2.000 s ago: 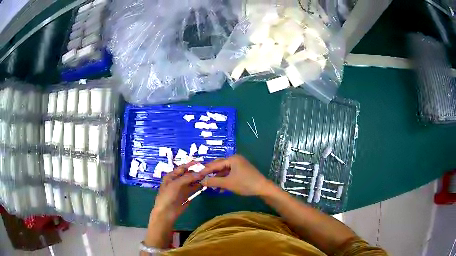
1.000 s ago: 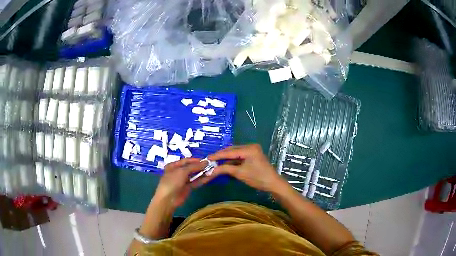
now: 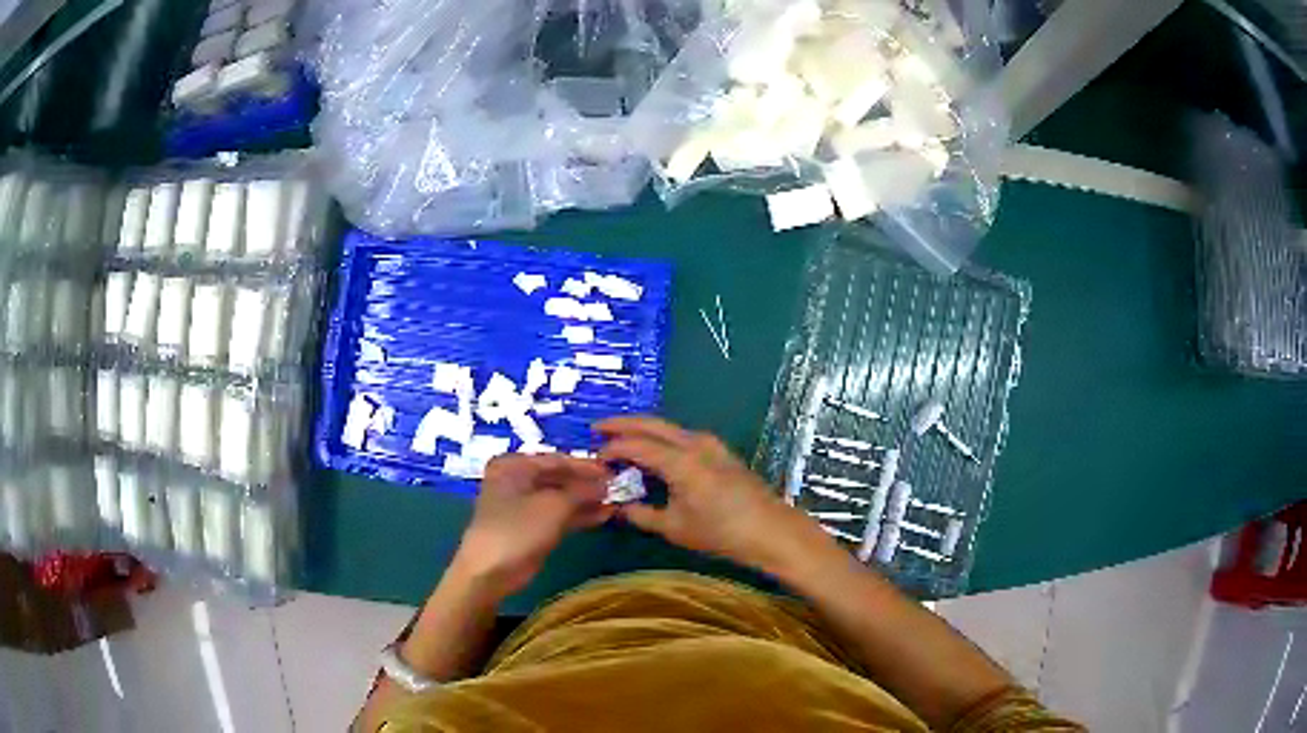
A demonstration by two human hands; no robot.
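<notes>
A small white part (image 3: 626, 486) is held between the fingertips of both hands, just past the lower right corner of the blue tray (image 3: 333, 344). My left hand (image 3: 533, 504) grips it from the left. My right hand (image 3: 702, 494) grips it from the right with thumb and forefinger. Fingers hide much of the part, and its exact shape is unclear. Loose white inserts (image 3: 496, 398) lie in the blue tray. A clear ribbed tray (image 3: 917, 322) on the right holds several slim rods (image 3: 849, 458) in its lower half.
Clear trays with rows of white blocks (image 3: 187, 314) stand at left. A crumpled clear bag (image 3: 444, 143) and a bag of cream housings (image 3: 803, 100) lie at the back. Two thin pins (image 3: 715, 328) lie between the trays. Stacked clear trays (image 3: 1250, 265) are at far right.
The slim rod that stuck out from between my hands no longer shows. A whitish part now shows at the fingertips. The hands have moved slightly right relative to the blue tray.
</notes>
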